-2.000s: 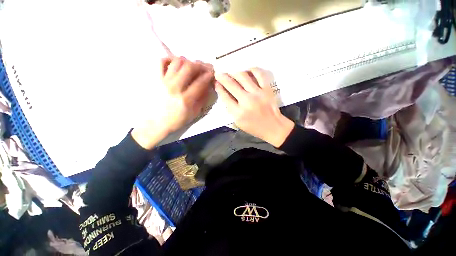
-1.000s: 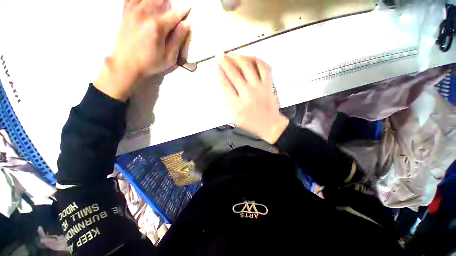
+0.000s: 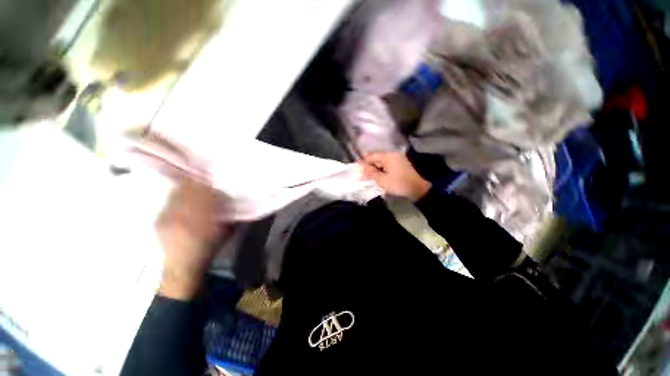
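Observation:
A pale pink fabric piece (image 3: pixel 286 176) stretches from the machine table's front edge toward my body. My right hand (image 3: pixel 389 172) is closed on its right end, off the table's front edge. My left hand (image 3: pixel 187 228) is blurred and lies at the left part of the fabric, over the white table; its fingers are too blurred to tell if they grip. The machine bed (image 3: pixel 132 110) shows at the upper left, bright and blurred. The needle area cannot be made out.
The white machine table (image 3: pixel 242 66) runs up to the top. A pile of pink-mauve pieces (image 3: pixel 477 95) lies at the upper right, with blue crate parts (image 3: pixel 577 176) beside it. Another blue crate (image 3: pixel 235 330) sits below the table's front edge.
The view has turned to the right. My right hand has left the table top and now holds fabric near my body. The pink fabric is now stretched across the table's edge.

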